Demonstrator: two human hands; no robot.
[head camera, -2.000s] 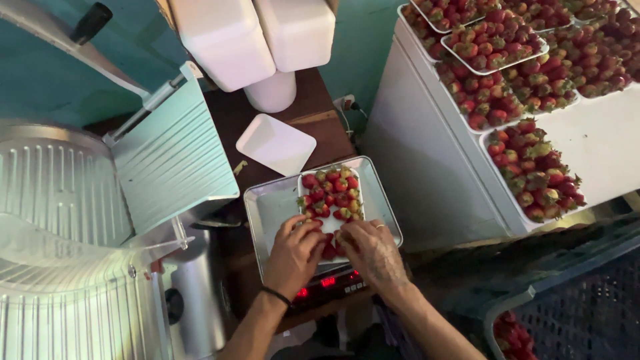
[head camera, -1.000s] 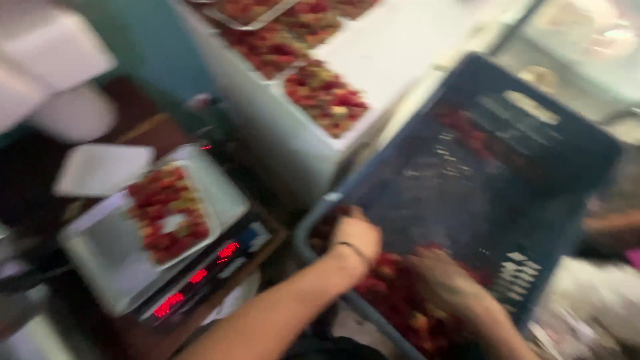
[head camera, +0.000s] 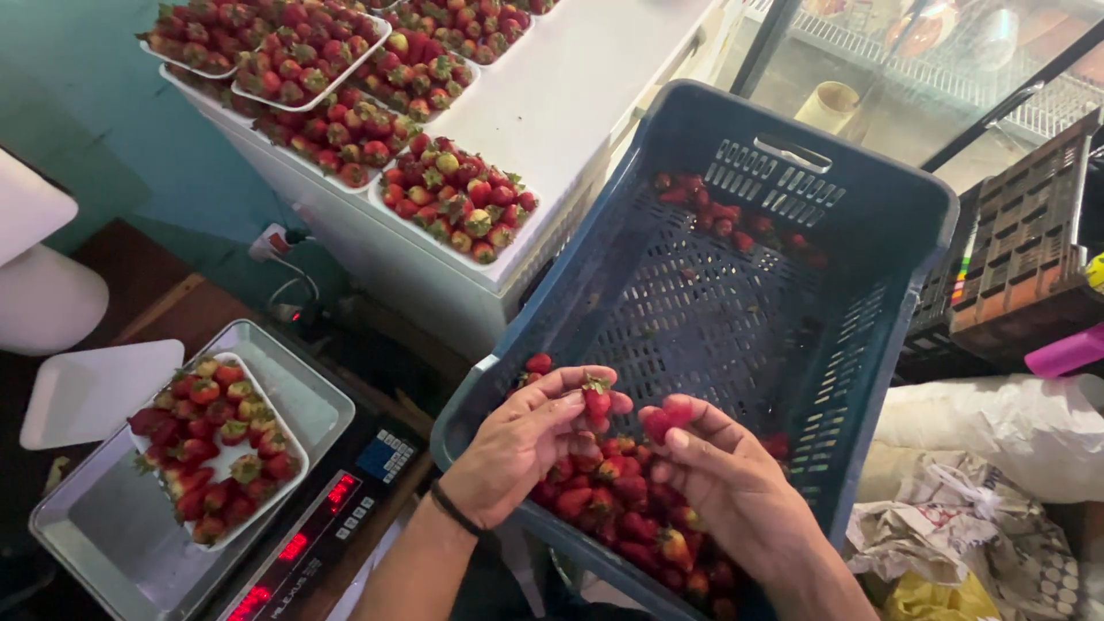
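My left hand (head camera: 526, 440), with a dark band at the wrist, pinches a strawberry with a green cap (head camera: 597, 400) over a dark blue plastic crate (head camera: 681, 302). Close beside it, my right hand (head camera: 733, 479) holds red strawberries (head camera: 666, 420) between thumb and fingers. Beneath both hands lies a heap of loose strawberries (head camera: 634, 517) at the crate's near end; more strawberries (head camera: 720, 216) lie at its far end. At the left, a white foam tray of strawberries (head camera: 297, 474), with a gap in its middle, rests on the metal pan (head camera: 103, 535) of a digital scale with red digits lit.
Filled strawberry trays (head camera: 496, 267) stand on a white chest (head camera: 586, 103), some stacked. An unfilled white foam tray (head camera: 95, 388) lies beside the scale. Brown crates (head camera: 1018, 233), a white sack (head camera: 992, 431) and crumpled bags (head camera: 957, 517) are at the right. A plug and cable (head camera: 274, 244) hang on the wall.
Both hands have moved from the tray on the scale to the blue crate, and have since risen from its heap with strawberries in the fingers. The view has swung right.
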